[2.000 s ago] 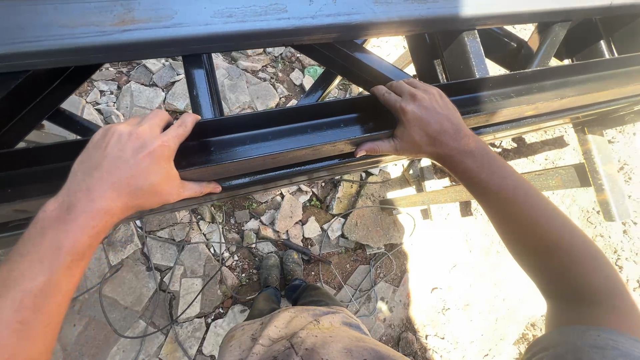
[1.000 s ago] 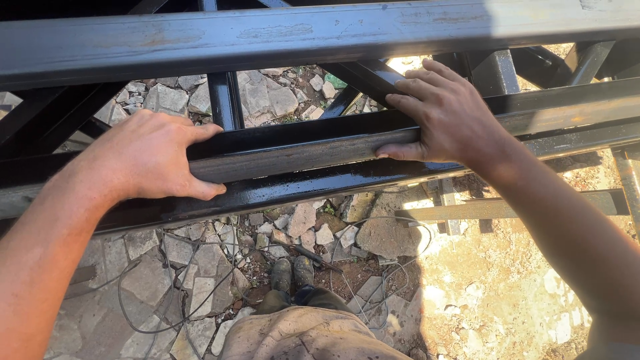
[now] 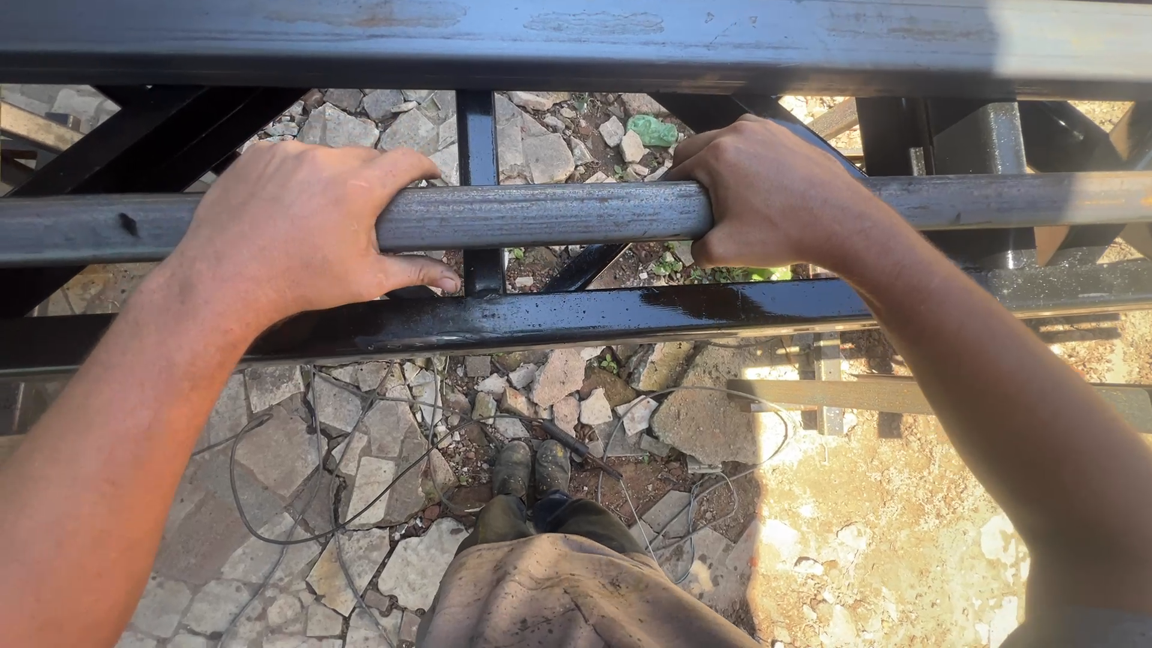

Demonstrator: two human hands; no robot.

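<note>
A long bare-steel profile (image 3: 540, 214) runs across the view, and both hands grip it from above. My left hand (image 3: 297, 225) wraps around it left of a black upright, its thumb on the near side. My right hand (image 3: 765, 198) is closed around the same profile farther right, thumb below. Nearer my body lies a glossy black steel beam (image 3: 576, 317), with a gap between it and the held profile in this view. Beyond both is a wide steel beam (image 3: 576, 36). Black braces and a black upright (image 3: 478, 153) show beneath the profile.
Broken stone paving (image 3: 360, 486) and loose rubble lie below around my boots (image 3: 531, 468). Thin cables (image 3: 315, 531) loop over the ground near a dark rod-like object (image 3: 576, 447). A metal bar (image 3: 837, 394) extends at the right over sunlit ground.
Both hands and the gripped profile have moved away from the near black beam, toward the wide far beam. A gap now shows between the profile and the near beam.
</note>
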